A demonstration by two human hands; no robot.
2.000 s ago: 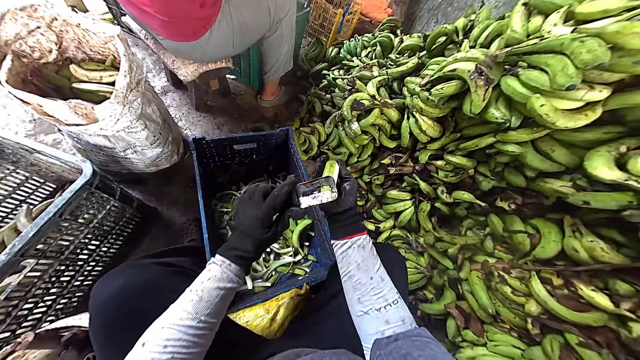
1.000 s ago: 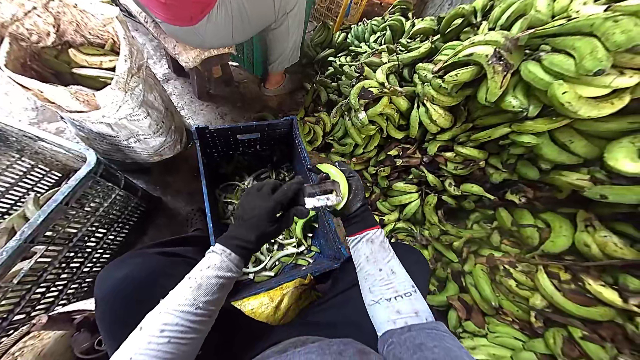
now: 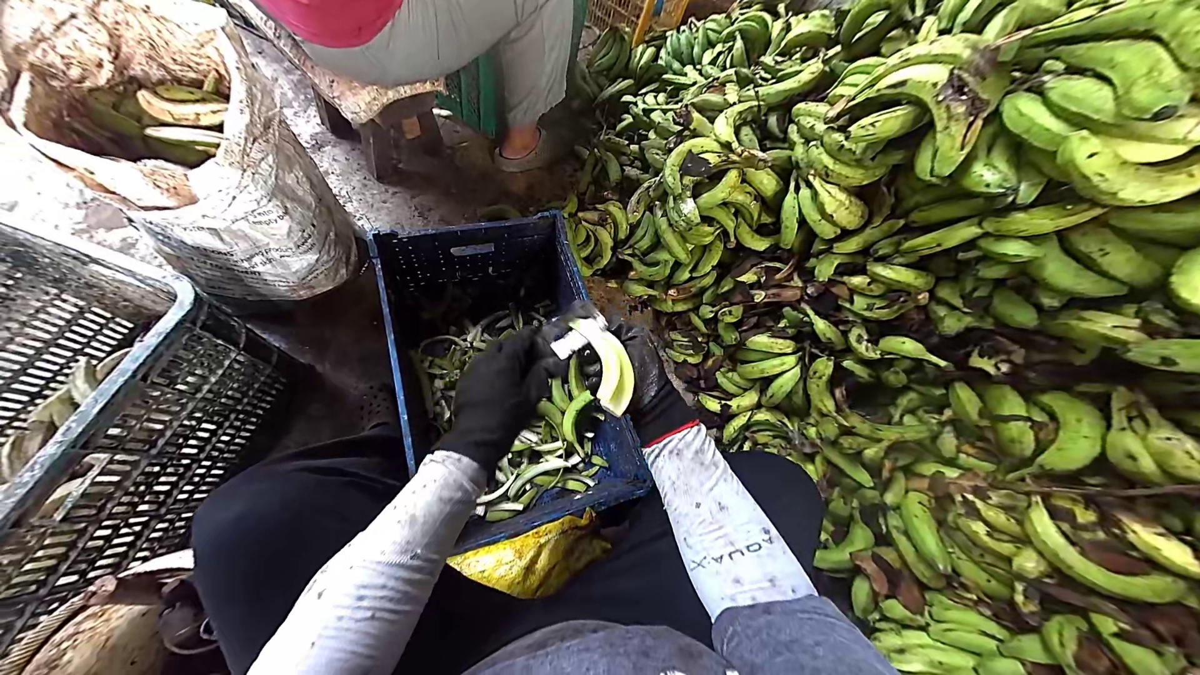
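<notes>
My left hand, in a black glove, is closed around a small tool whose pale flat part lies against a plantain; the tool's exact kind cannot be told. The plantain, pale yellow and partly peeled, is gripped by my right hand, gloved in black with a red cuff edge. Both hands are over a blue plastic crate between my legs. Strips of green and white peel lie inside it. The fingers of both hands are partly hidden.
Green plantains are heaped along the right side. At the left stand a black plastic crate with peeled pieces and a woven sack of plantains. A yellow sack lies by my lap. Another person sits on a stool ahead.
The plantain in my right hand shows more pale flesh than before, when green skin was visible on it. Both hands have stayed over the blue crate.
</notes>
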